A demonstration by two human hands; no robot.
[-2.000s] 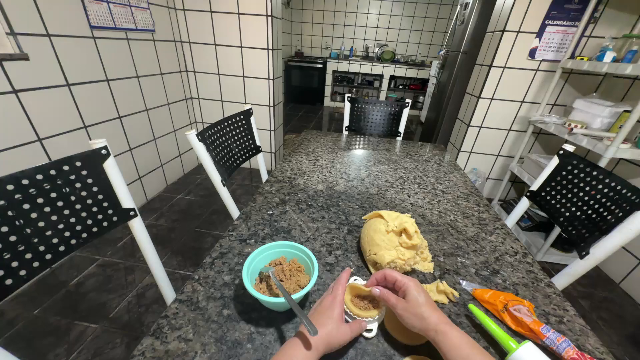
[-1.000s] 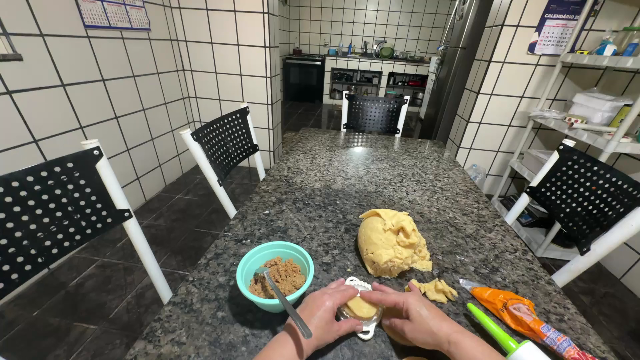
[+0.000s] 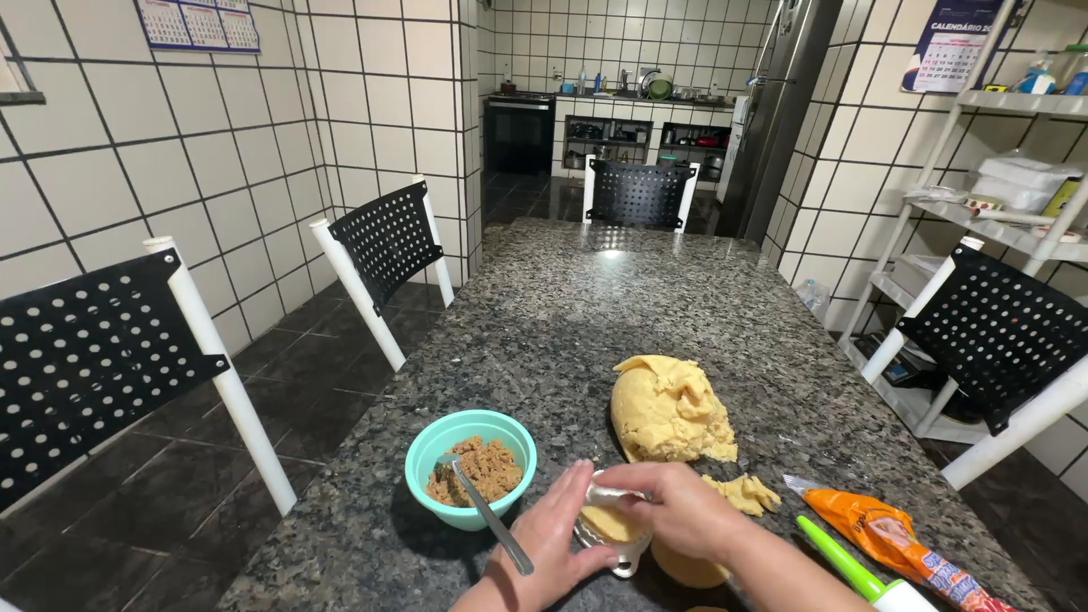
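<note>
A small white mould with a flat round of yellow dough over it lies between my two hands. My left hand cups its left side, thumb at the near edge. My right hand reaches over the top and right side, fingers on the dough and rim. A turquoise bowl of crumbly brown filling stands left, a metal fork or spoon leaning in it. Behind my right hand sits a large lump of yellow dough, with small scraps beside it. Another dough disc is partly under my right wrist.
An orange piping bag or packet and a green-and-white handled tool lie at the right of the granite table. Black perforated chairs surround it. A white shelf rack stands at the right.
Two seconds ago the mould showed brown filling inside a dough shell; a yellow dough layer now covers it. My right hand has moved from the mould's right side to over its top.
</note>
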